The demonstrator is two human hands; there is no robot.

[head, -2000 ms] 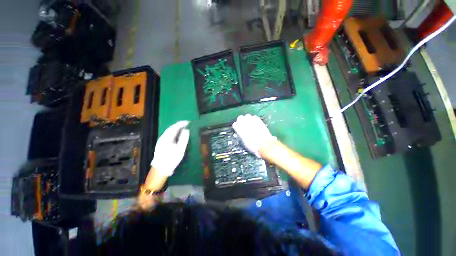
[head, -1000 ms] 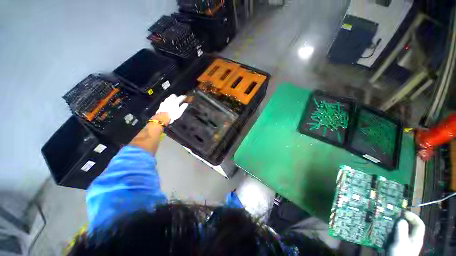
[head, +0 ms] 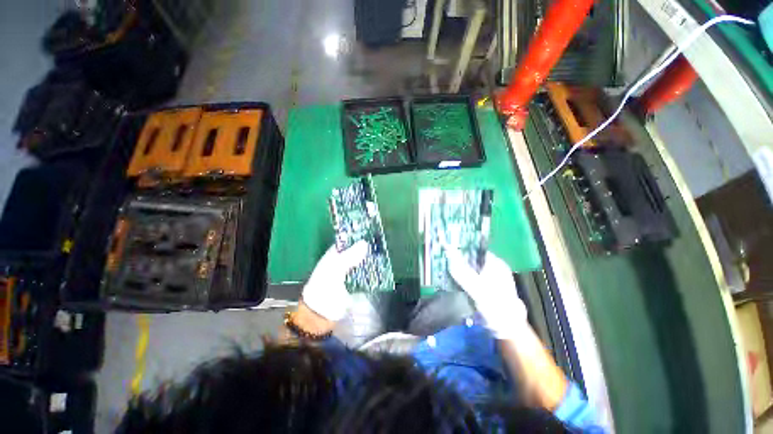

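Note:
My left hand (head: pixel 329 286), in a white glove, grips a narrow circuit board (head: pixel 360 233) by its lower left part, above the near part of the green table (head: pixel 305 195). My right hand (head: pixel 490 288), also gloved in white, grips a wider board piece (head: pixel 453 229) at its lower part. The two pieces are apart, with a gap between them. Both look whitish-green and densely patterned. The fingers under the boards are hidden.
Two black trays (head: pixel 413 168) with thin green strips lie at the table's far side. A black crate (head: pixel 273 169) at left holds orange cover plates (head: pixel 222 144) and dark pallets (head: pixel 161 250). At right are a red-wrapped post (head: pixel 547 59), a white cable (head: pixel 627 97) and a conveyor (head: pixel 653 339) carrying pallets.
The board panel held in my right hand a second ago now shows as two separate pieces, one in each hand. My left hand has come from the black crate to the table. The view has turned right.

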